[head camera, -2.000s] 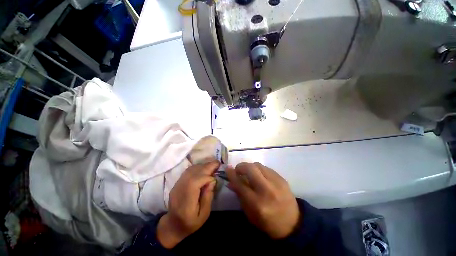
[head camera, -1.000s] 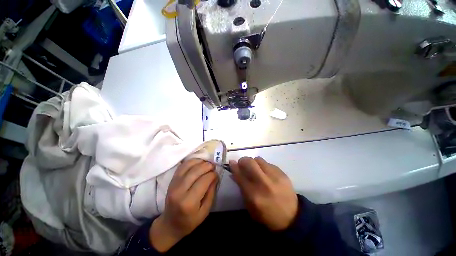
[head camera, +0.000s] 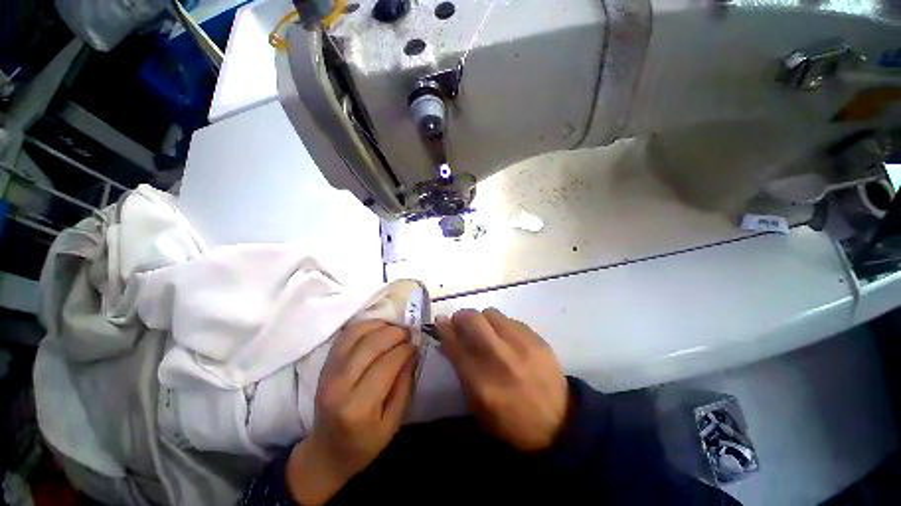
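Note:
A white to beige garment (head camera: 237, 306) lies bunched at the left of the white table and hangs over its edge. A small white label (head camera: 413, 306) with dark print lies on the garment's edge in front of the needle area. My left hand (head camera: 364, 390) pinches the garment edge just below the label. My right hand (head camera: 504, 376) is closed around a small tool, probably the thread snips; only its dark tip (head camera: 431, 331) shows, at the label's lower end. The rest of the tool is hidden by my fingers.
The off-white sewing machine head (head camera: 524, 79) stands behind my hands, its lit presser foot (head camera: 450, 222) over the bed. A small white scrap (head camera: 528, 221) lies right of the foot. Another printed label (head camera: 765, 223) lies farther right. A label box (head camera: 725, 441) is below the table edge.
The view has shifted, so the machine sits farther left in the picture. Both hands stay together at the label, and the dark tool tip remains at its lower end.

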